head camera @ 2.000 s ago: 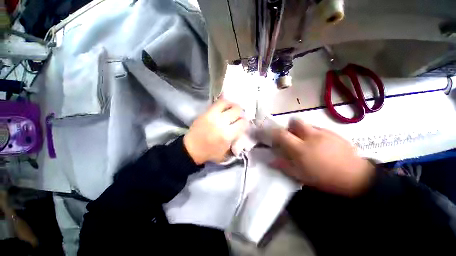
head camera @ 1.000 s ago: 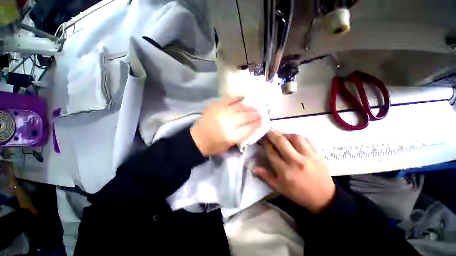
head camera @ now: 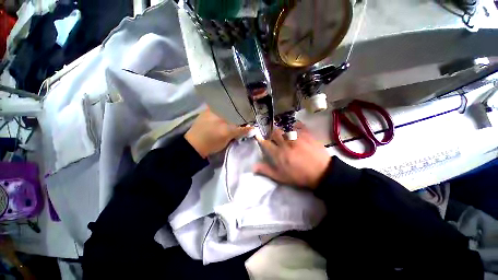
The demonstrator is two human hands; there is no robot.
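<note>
Light grey fabric (head camera: 262,205) lies bunched from the needle area down to the front edge and over the lap. My left hand (head camera: 214,133) grips its edge just left of the presser foot area of the sewing machine (head camera: 218,76). My right hand (head camera: 297,158) lies on the fabric to the right with fingers spread, its fingertips close to the needle area. The needle and presser foot are hidden behind metal parts and the fingers. Both hands are bare.
Red-handled scissors (head camera: 363,128) lie right of my right hand. A printed scale (head camera: 423,164) runs along the front edge. More grey fabric (head camera: 123,120) spreads left, with a folded piece on it. A purple device (head camera: 21,191) is far left. A gold-rimmed disc (head camera: 311,33) is above.
The view has shifted, showing more of the machine head and the disc. Both hands have moved closer to the needle area with the fabric. The lower fabric is more bunched.
</note>
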